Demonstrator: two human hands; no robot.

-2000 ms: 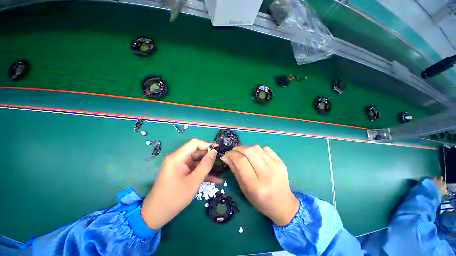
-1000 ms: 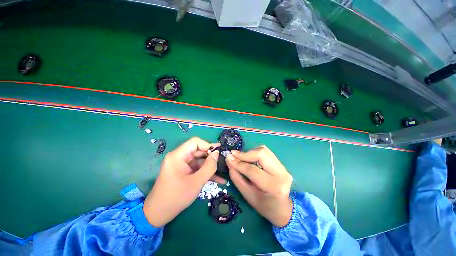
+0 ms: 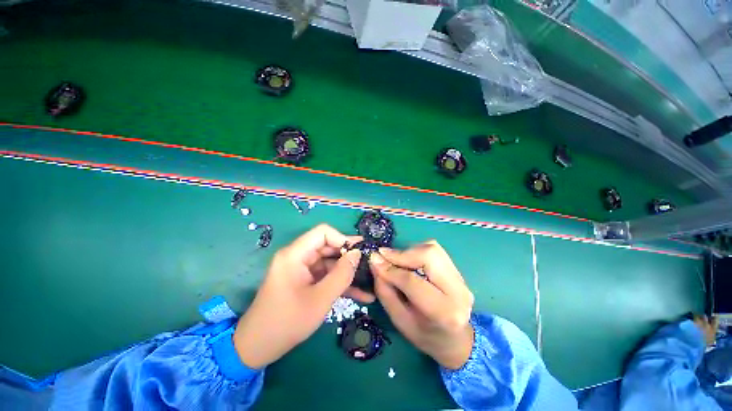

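My left hand [image 3: 301, 285] and my right hand [image 3: 425, 297] meet at the middle of the bench, both bare. Their fingertips pinch a dark round unit [image 3: 363, 271] between them, mostly hidden by the fingers. Another round black unit [image 3: 375, 229] lies just beyond the fingertips, partly overlapped by the held one in view. A third round black unit [image 3: 363, 336] with a pale centre lies below my hands. A pile of small white parts [image 3: 345, 308] lies between it and my hands. A single white part [image 3: 392, 372] lies lower right. Any small part in the fingertips is too small to tell.
Small dark parts [image 3: 265, 236] and white bits lie left of my hands. The green belt [image 3: 185, 104] carries several round units and a dark rectangular module [image 3: 481, 144] with wires. A metal rail holds a white box [image 3: 395, 24] and clear bag [image 3: 502, 68]. Another person's sleeve [image 3: 662, 365] is at right.
The units on the belt have shifted right in view. The other person's arm reached up towards the belt and is now lower again. My right fingers have changed their hold slightly at the unit.
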